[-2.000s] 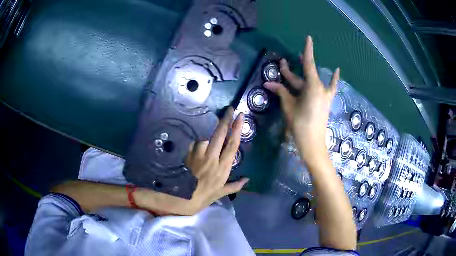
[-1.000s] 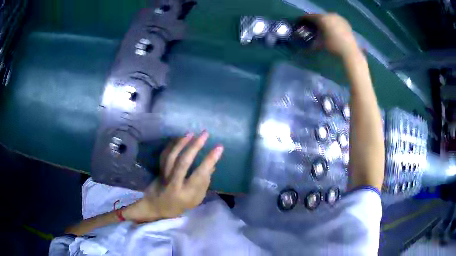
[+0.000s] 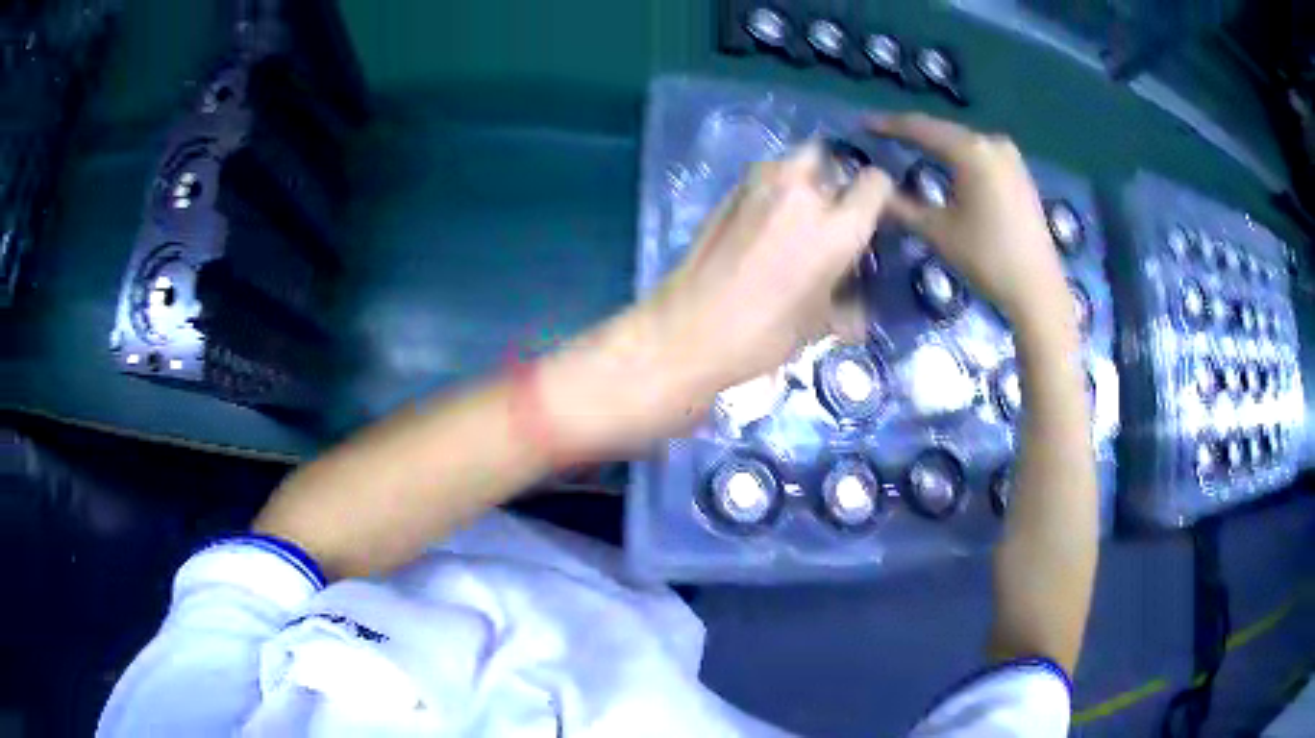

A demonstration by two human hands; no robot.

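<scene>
A clear blister tray lies in front of me, with round black-ringed units in many pockets. My left hand, blurred, is over its upper middle, fingers bent together around a round unit, partly hidden. My right hand is just right of it, finger and thumb curved around another round unit; whether it grips that unit is unclear. A filled holder strip with four bright-centred units lies beyond the tray.
A stack of empty black strips stands at the left on the green bench. A second filled clear tray lies to the right. Pale rails run along the far right. A yellow floor line shows at lower right.
The filled strip is out of my right hand and lies on the green surface. Both hands have come together over the tray. The view has shifted right, with the strip stack now farther left.
</scene>
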